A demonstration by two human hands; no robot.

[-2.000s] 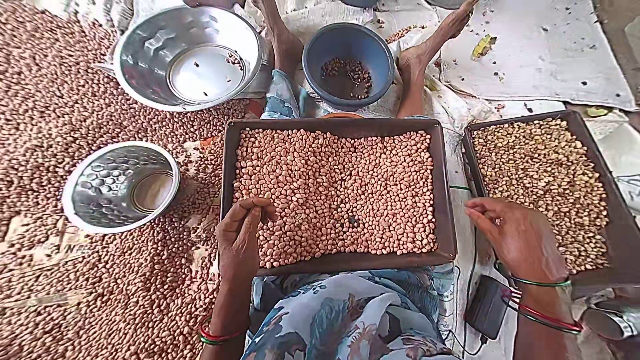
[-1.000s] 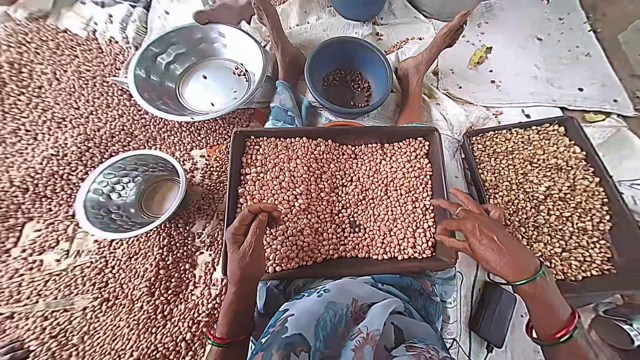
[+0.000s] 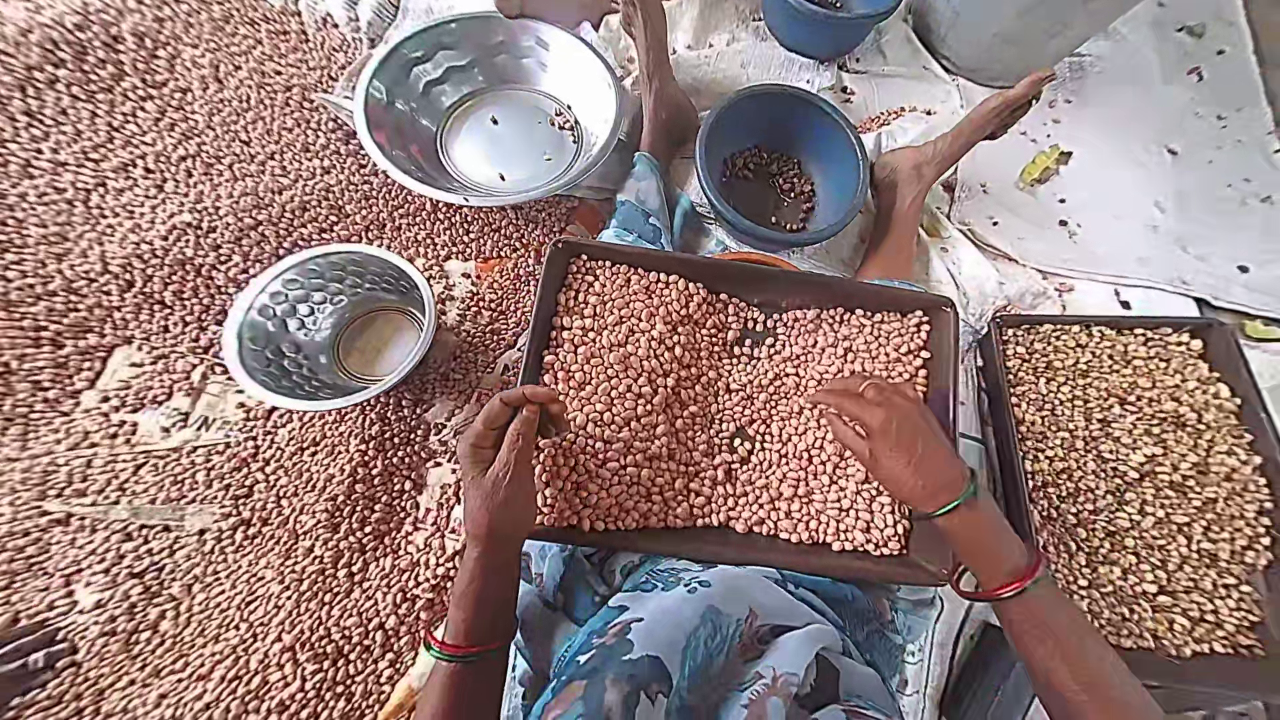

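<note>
A dark rectangular tray (image 3: 745, 568) lies across my lap, tilted a little, filled with reddish-brown nuts or seeds (image 3: 640, 400). Small gaps in the layer show the dark tray bottom. My left hand (image 3: 505, 450) is at the tray's left edge, fingers curled with the fingertips near the thumb; whether something small is pinched there cannot be told. Over the right part of the nuts reaches my right hand (image 3: 885, 435), palm down with fingers partly spread, touching or just above them; nothing is seen in it.
Loose nuts (image 3: 250, 540) cover the floor at left, around a dimpled steel bowl (image 3: 245, 335) and beside a larger steel basin (image 3: 375, 150). A blue bowl (image 3: 855, 170) with dark pieces stands between my feet. Another tray (image 3: 1100, 322) of paler pieces lies at right.
My right hand has moved left from beyond the tray's right edge to over the nuts. The tray now sits tilted, its right side lower in view. My left hand stays at the left edge.
</note>
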